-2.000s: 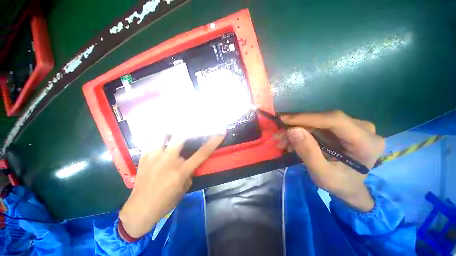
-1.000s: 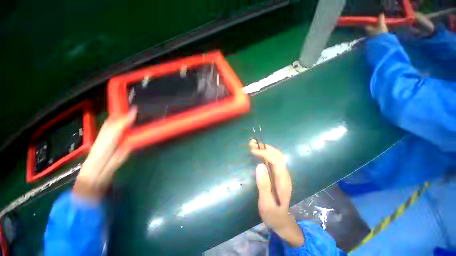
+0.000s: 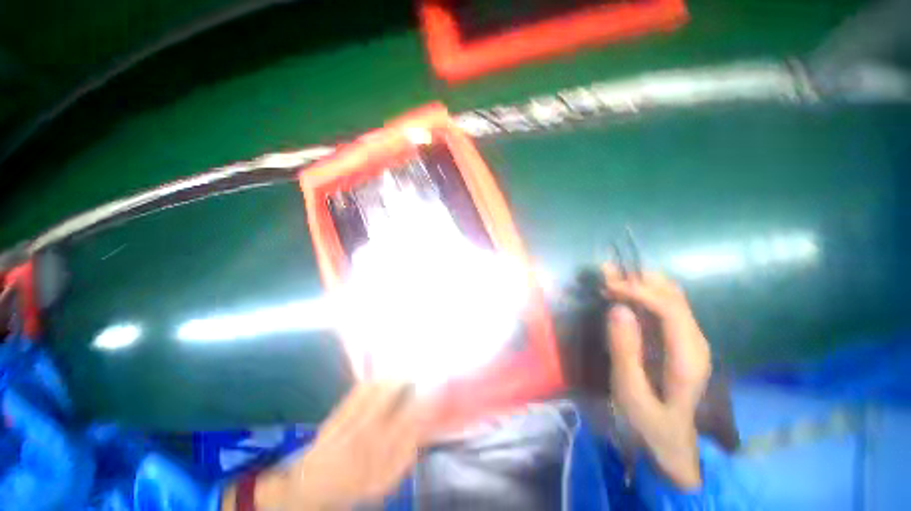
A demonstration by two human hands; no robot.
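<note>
A red-orange tray [image 3: 536, 319] lies on the dark green worktop in front of me, its far end by the worn white edge strip. An open tablet [image 3: 464, 205] is in the tray; strong white glare hides most of its inside. My left hand [image 3: 360, 449] is at the tray's near left corner, blurred; whether its fingers grip the rim is unclear. My right hand [image 3: 664, 344] is right of the tray, off it, holding thin dark tweezers [image 3: 627, 257] with the tips pointing away from me. Both hands are blurred.
Another red tray [image 3: 559, 40] lies beyond the white edge strip [image 3: 599, 100] at the top. Part of a red object [image 3: 25, 299] shows at the far left, above blue cloth [image 3: 35, 409]. Bright reflections streak the worktop on both sides.
The view has swung. A second ago my left hand held a tray up near the belt; now a tray lies before me with its mainboard end turned differently or hidden by glare. The tweezers remain in my right hand.
</note>
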